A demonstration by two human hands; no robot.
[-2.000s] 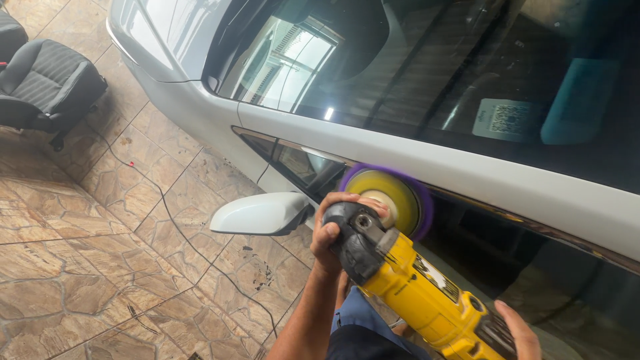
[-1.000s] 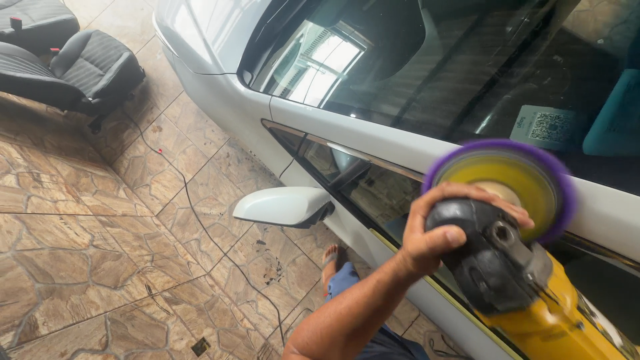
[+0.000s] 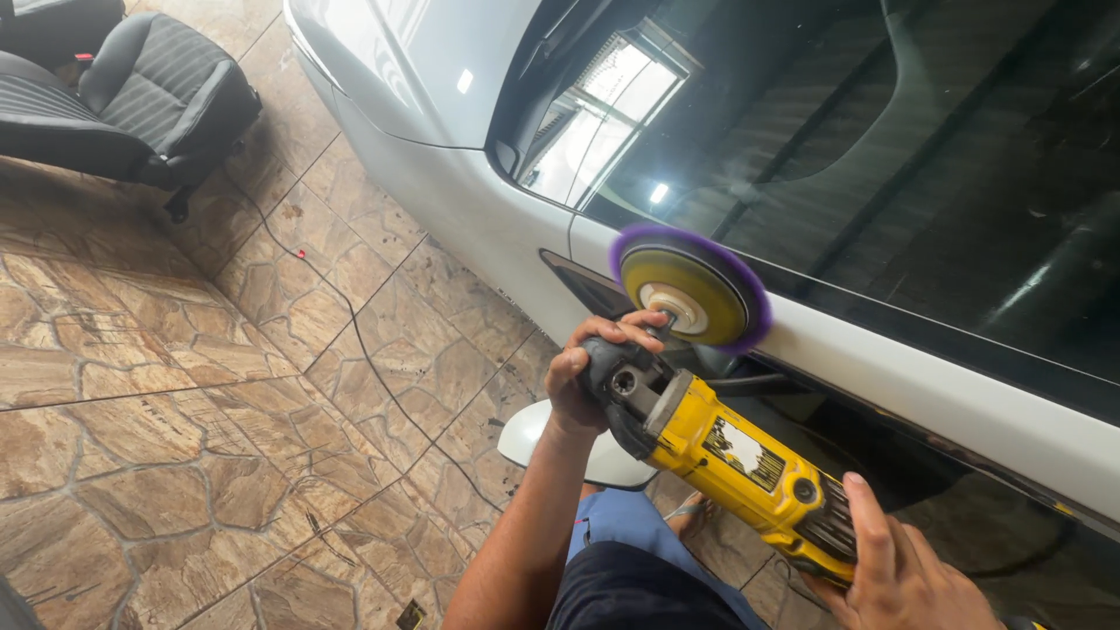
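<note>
Both hands hold a yellow and black rotary polisher (image 3: 726, 455). Around its black gear head, near the spindle, my left hand (image 3: 599, 372) is wrapped. My right hand (image 3: 910, 560) grips the rear handle at the lower right. The round pad (image 3: 691, 289), with a purple rim and a yellow-green back, is tilted against the pale car's windshield pillar (image 3: 866, 359), close to the front corner of the side window. Its rim looks blurred. How the pad's face meets the paint is hidden behind the pad.
The car's side mirror (image 3: 569, 446) juts out below my left forearm. The dark windshield (image 3: 831, 157) spans the upper right. A thin cable (image 3: 354, 315) lies across the stone-patterned floor tiles (image 3: 175, 464). Black car seats (image 3: 166, 87) rest at the upper left.
One second ago the polisher was farther back along the pillar; it has moved forward, toward the hood. My right hand, out of view then, shows again on the rear handle.
</note>
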